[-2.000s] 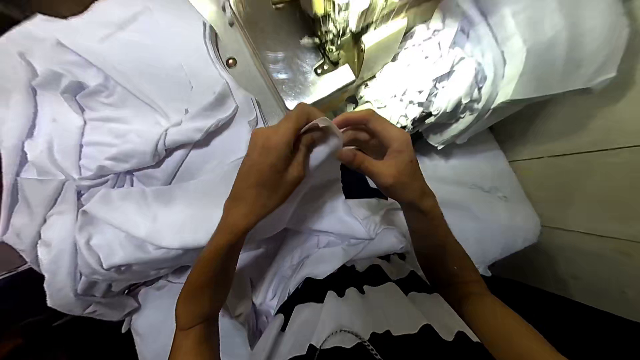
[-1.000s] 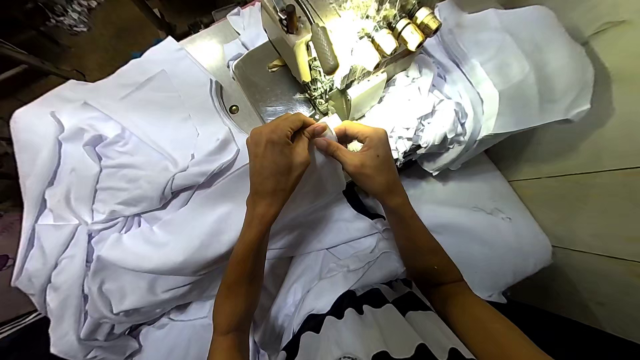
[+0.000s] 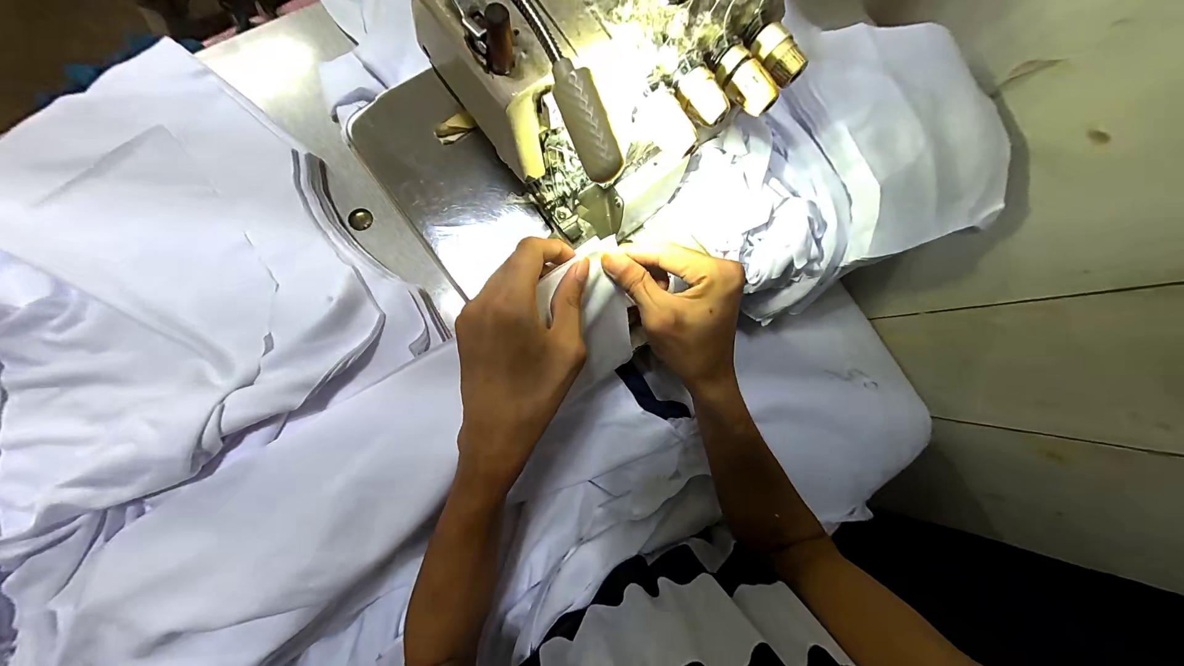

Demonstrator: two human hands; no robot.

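My left hand (image 3: 523, 338) and my right hand (image 3: 689, 310) pinch the edge of a piece of white fabric (image 3: 606, 324) between thumbs and fingers, close together just in front of the presser foot area of an overlock sewing machine (image 3: 499, 102). The fabric hangs down from my fingertips toward my lap. A dark navy strip (image 3: 652, 393) lies on white cloth below my right hand. The machine's lamp lights the needle area brightly. Some fingertips are hidden behind the fabric.
A large heap of white fabric (image 3: 166, 305) covers the left side. Right of the needle area, a white cloth bag (image 3: 888, 139) holds crumpled white scraps (image 3: 777, 222). Gold tension knobs (image 3: 745, 79) stick out from the machine. A screw head (image 3: 361, 219) sits in the metal table plate. Pale boards are at right.
Both hands have kept hold of the white fabric. From an arched hold two seconds ago, they have brought its edge close to the machine's needle area. The view has shifted, showing more of the machine.
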